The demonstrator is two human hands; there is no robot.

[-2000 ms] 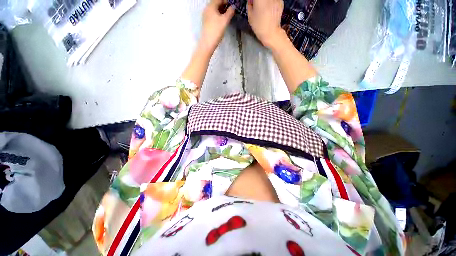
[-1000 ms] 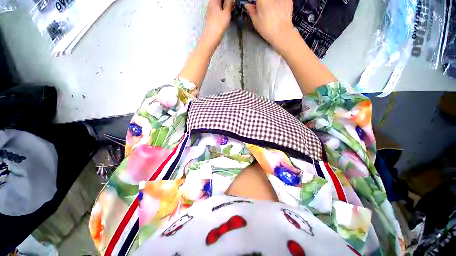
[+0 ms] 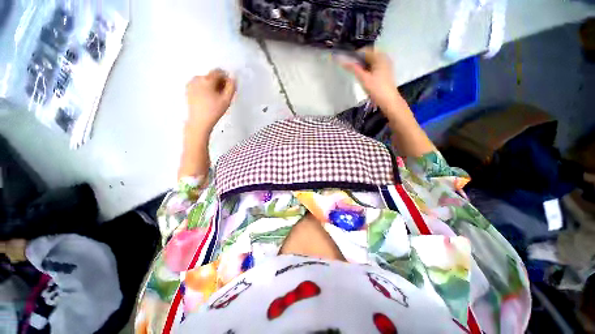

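Observation:
A dark denim jacket (image 3: 313, 19) lies on the white table at the top edge of the view, cut off by it. Its pale seams and lower edge show. My left hand (image 3: 210, 98) is over the table, left of and below the jacket, with curled fingers; whether it pinches something small is unclear. My right hand (image 3: 373, 73) is blurred, just below the jacket's lower right edge, its fingers pointing left. A small dark shape shows at its fingers, but I cannot tell whether it is held.
Printed clear garment bags (image 3: 72, 72) lie on the table (image 3: 163, 39) at left. Pale label strips (image 3: 475, 26) hang at the right edge. A blue bin (image 3: 450, 94) is below the table. Clothing piles (image 3: 72, 280) lie at lower left, and a brown box (image 3: 499, 130) at right.
Both hands have come off the jacket, toward my body; my left hand also moved left. The jacket now sits at top centre. The view has shifted, showing more of the blue bin.

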